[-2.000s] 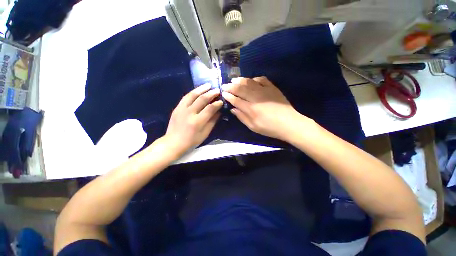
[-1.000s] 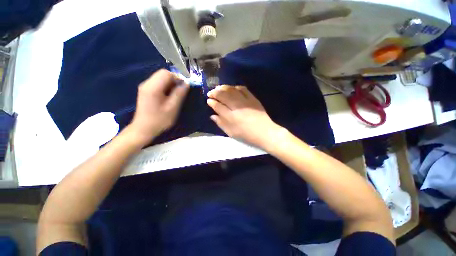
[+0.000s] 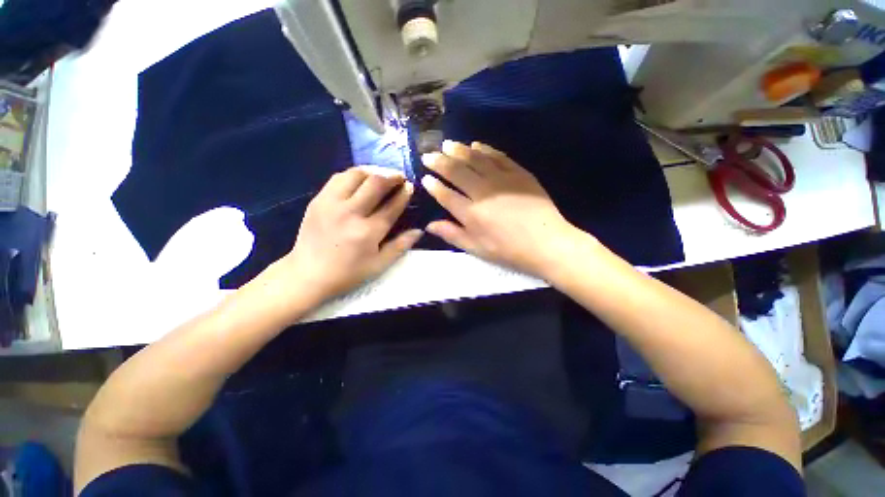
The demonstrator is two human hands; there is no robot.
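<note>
A dark navy garment panel (image 3: 233,136) lies on the white table under the head of the sewing machine (image 3: 466,39). A pale bluish patch (image 3: 374,146) shows at the lit needle area, with a narrow navy strip along its right side. My left hand (image 3: 351,228) lies on the cloth just below the pale patch, its fingertips at the strip. My right hand (image 3: 493,202) lies on the cloth just right of the strip, fingers stretched toward the presser foot. The fingers press on the cloth; whether they pinch it is not clear. The needle is lost in the glare.
Scissors with red handles (image 3: 752,182) lie on the table right of the machine. A wooden tray (image 3: 823,340) with white and dark scraps is below right. Dark cloth pieces (image 3: 21,257) are at the left edge. Dark cloth lies below the table edge.
One second ago my left hand was raised with curled fingers near the needle; now it lies flatter, lower and further right on the cloth. The pale patch shows more. The whole view has shifted somewhat.
</note>
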